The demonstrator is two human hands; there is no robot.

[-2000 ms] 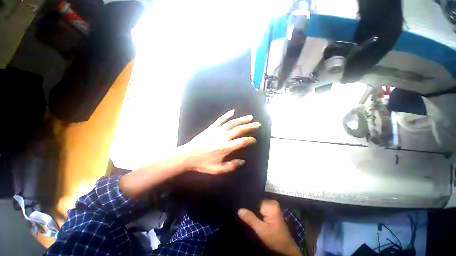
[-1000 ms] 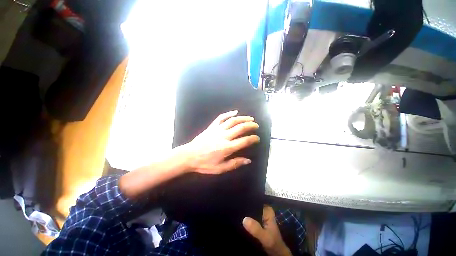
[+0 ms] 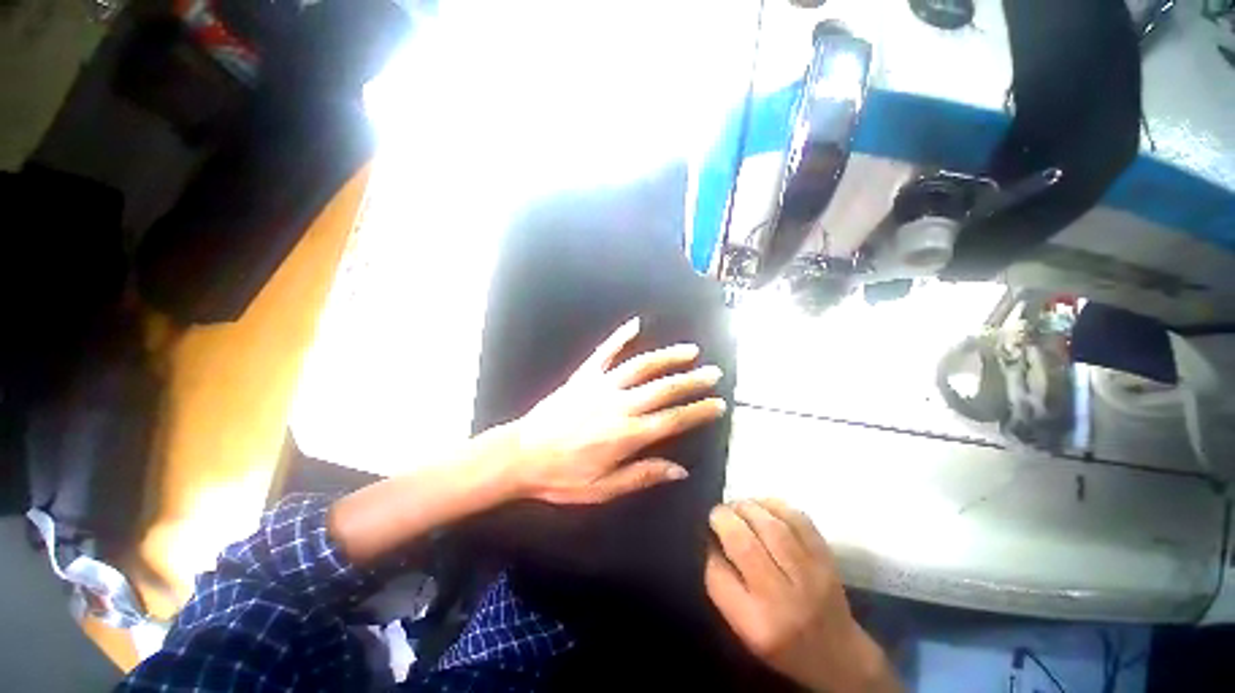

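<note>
A dark fabric piece (image 3: 576,284) lies as a wide strip on the white table, from the glare at the back down over its front edge to my lap. My left hand (image 3: 589,427) lies flat on it with fingers spread. My right hand (image 3: 786,582) is at the fabric's right edge near the table's front edge, fingers bent and thumb hidden; it holds the edge. The sewing machine head (image 3: 894,163) stands to the right. The presser foot area (image 3: 738,278) is at the fabric's right edge; the needle is not clear.
A black strap (image 3: 1084,108) wraps the machine arm. A pale ring-shaped clump (image 3: 972,372) lies on the bed under the arm. A black heap (image 3: 257,176) lies on orange-brown wood (image 3: 257,393) at left. Pale curled strips (image 3: 95,582) are lower left. Strong glare hides the table's back.
My right hand has moved up along the fabric's right edge, and its fingers now show on top. My left hand stays flat on the cloth. The view has shifted slightly.
</note>
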